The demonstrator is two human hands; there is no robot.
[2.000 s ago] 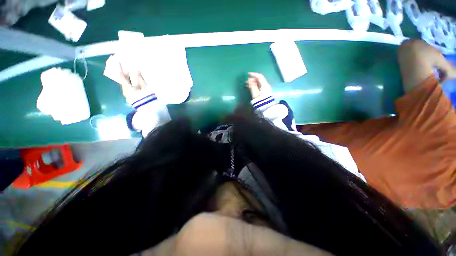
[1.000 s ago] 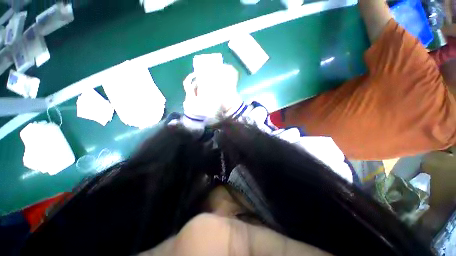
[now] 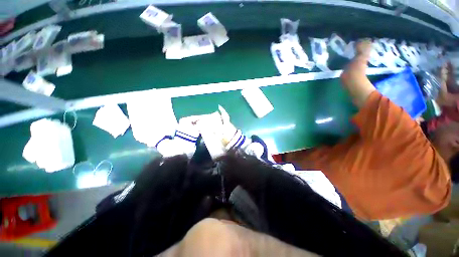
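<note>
A white carton (image 3: 205, 120) with a raised flap is between my hands, close to my body over the green bench. My left hand (image 3: 195, 123) is on its left side, mostly hidden by the carton and sleeve. My right hand (image 3: 224, 136) is at its right side, pale and blurred against it. A thick white carton stack (image 3: 151, 116) lies to the left, with a smaller pile of white folded paper (image 3: 111, 120) beside it. A second white stack (image 3: 50, 144) lies at the far left. A single white carton (image 3: 257, 101) lies to the right near the divider strip.
White printed cartons (image 3: 197, 45) lie in groups on the belt beyond the white strip (image 3: 201, 89). Thin white loops (image 3: 93, 173) lie at the bench's front left. A neighbour in orange (image 3: 392, 155) reaches over the belt at right, beside a blue bin (image 3: 402, 93). A red stool (image 3: 27, 217) stands lower left.
My hands have come together from their spread positions, and a white carton is now between them with a flap raised. The view has shifted, showing more of the belt.
</note>
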